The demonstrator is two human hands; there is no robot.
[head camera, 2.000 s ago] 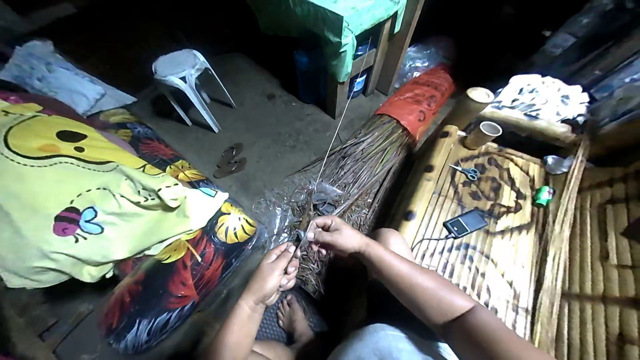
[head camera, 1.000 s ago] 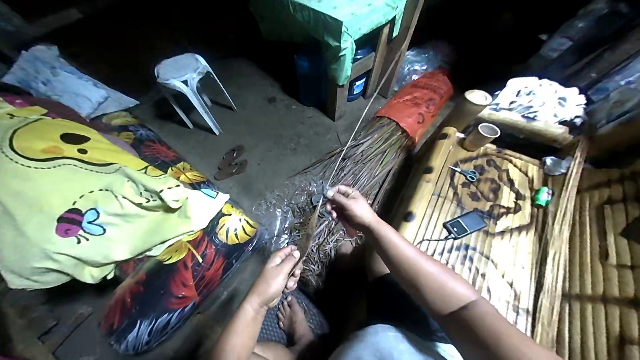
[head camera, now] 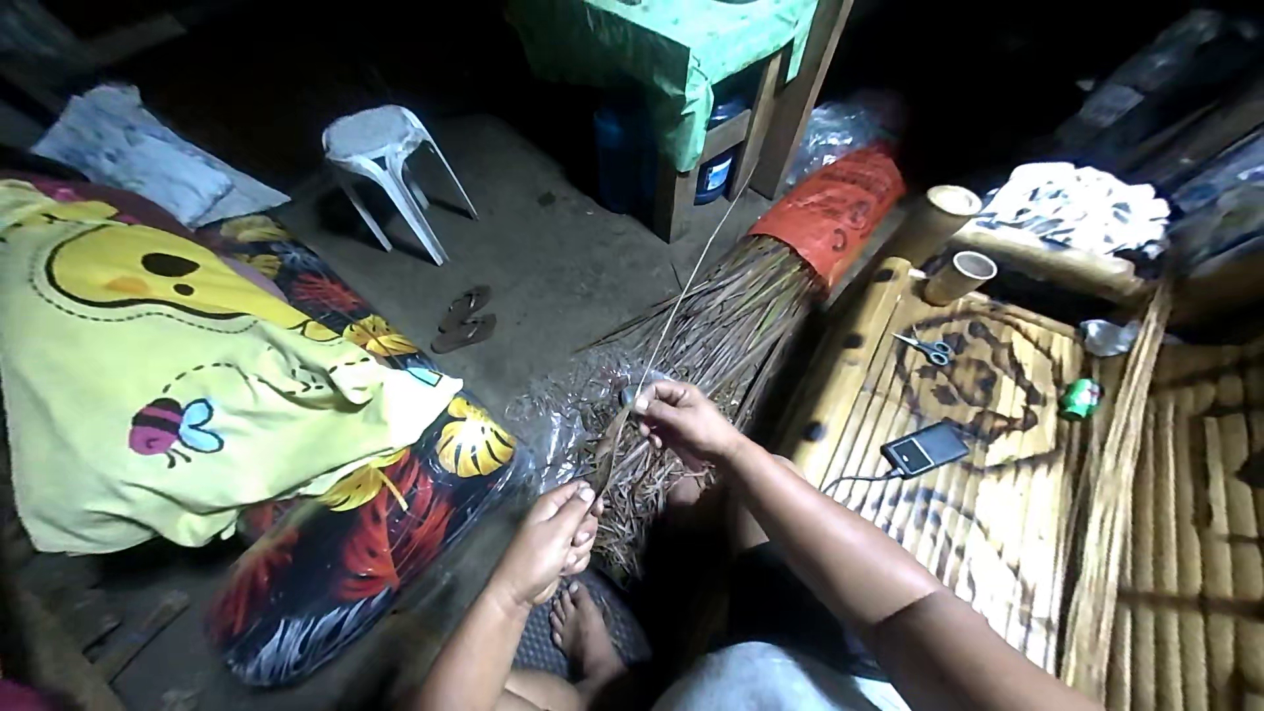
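My left hand (head camera: 555, 541) is closed on the lower end of a brown strip of dried plant fiber (head camera: 614, 444). Up and to the right, my right hand (head camera: 681, 420) pinches the strip's upper part between thumb and fingers, along with a small dark object (head camera: 628, 395) that I cannot make out. From my right hand a thin pale strand (head camera: 691, 276) runs up toward the table leg. Beneath and behind my hands lie loose dried stalks (head camera: 736, 331), their far ends wrapped in a red plastic bag (head camera: 839, 212), with brown shavings (head camera: 632, 504) nearer to me.
A bamboo bench (head camera: 987, 513) at right holds scissors (head camera: 928, 348), a corded black device (head camera: 924, 449), a green can (head camera: 1081, 398) and a bamboo cup (head camera: 961, 277). Left are a cloth-draped cushion (head camera: 434, 494) and slippers (head camera: 464, 319). A white stool (head camera: 385, 148) and a green-covered table (head camera: 681, 49) stand behind.
My hands were close together two seconds ago and are now apart, with the brown strip stretched between them. My right hand has moved up and to the right from there.
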